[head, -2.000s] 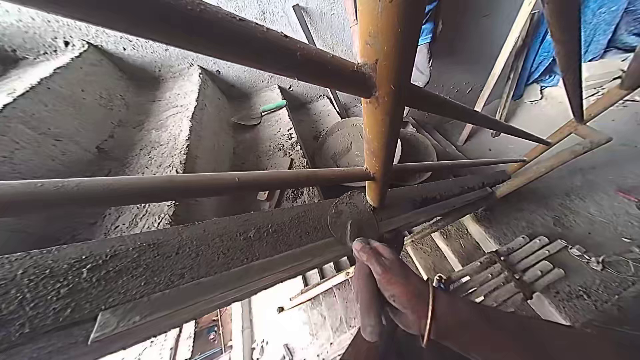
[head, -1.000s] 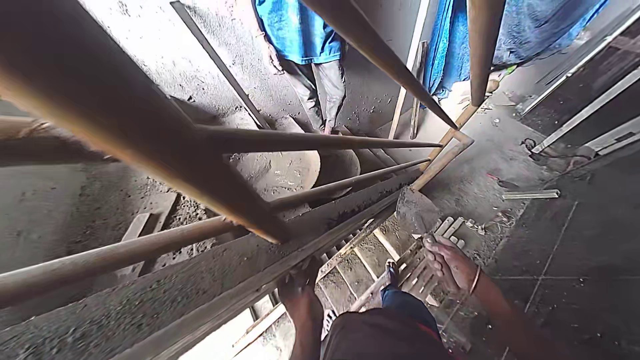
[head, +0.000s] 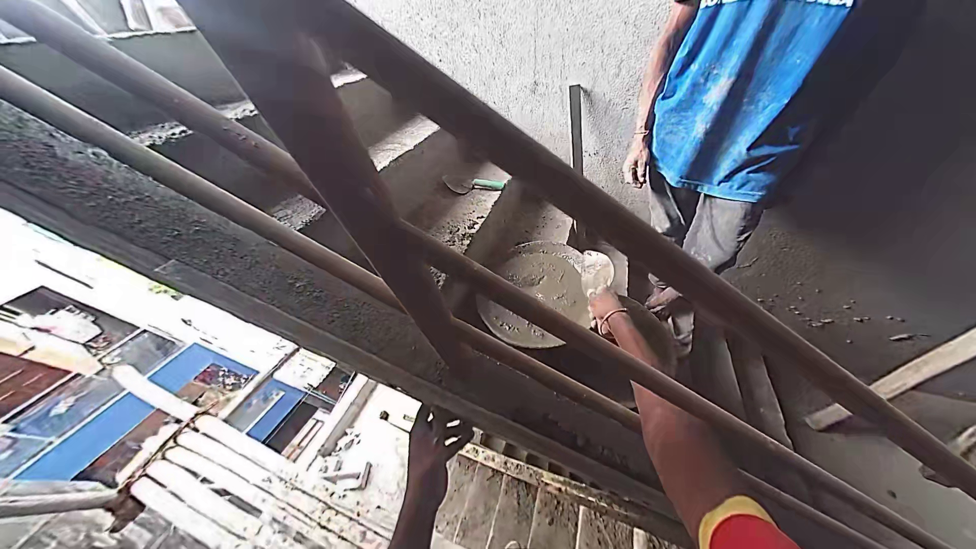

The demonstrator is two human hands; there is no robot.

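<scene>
Through the metal stair railing (head: 534, 309) my right hand (head: 606, 305) reaches to a round pan of wet mortar (head: 526, 293). It grips a pale, rounded tool (head: 598, 271), seemingly a trowel or float, at the pan's right edge. My left hand (head: 438, 431) rests at the outer edge of the mortar-covered stair side (head: 366, 358), fingers spread, with no tool seen in it. A trowel with a green handle (head: 488, 184) lies on a concrete step above the pan.
A person in a blue shirt (head: 732, 114) stands beyond the railing, right of the pan. A dark bar (head: 576, 130) leans on the wall. Wooden boards (head: 900, 377) lie at the right. Below the stair's edge, lashed poles (head: 221, 465) show at lower left.
My right hand has moved from outside the railing to the mortar pan, tool in hand. The view has swung strongly. My left hand remains by the stair's edge.
</scene>
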